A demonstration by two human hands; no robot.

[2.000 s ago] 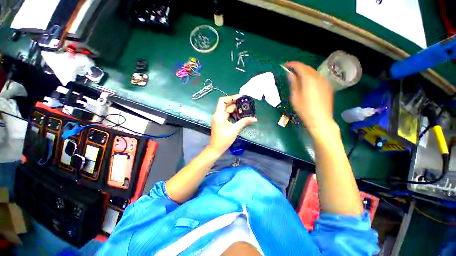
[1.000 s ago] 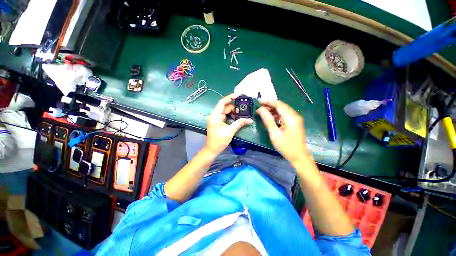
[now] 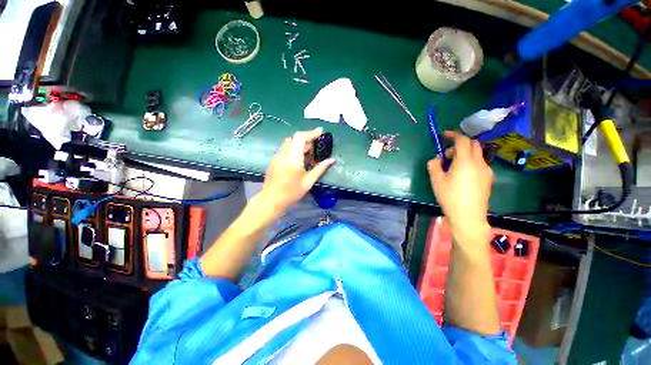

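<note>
My left hand holds a small black device module in its fingertips above the mat's front edge. My right hand is at the slim blue pen, fingers around its near end; the pen's far end points away from me. Tweezers lie on the green mat left of the pen. A white wipe lies beyond the module. A small pale part with tiny bits beside it lies between my hands.
Screw pot and white bottle stand back right. Blue electric screwdriver hangs upper right. Round dish, coloured tangle and wire loop lie left. Red compartment tray is below right; phone-like units lower left.
My right hand has moved away from the module, right to the pen on the mat. The module is turned so its round lens-like face no longer shows. The whole view has shifted.
</note>
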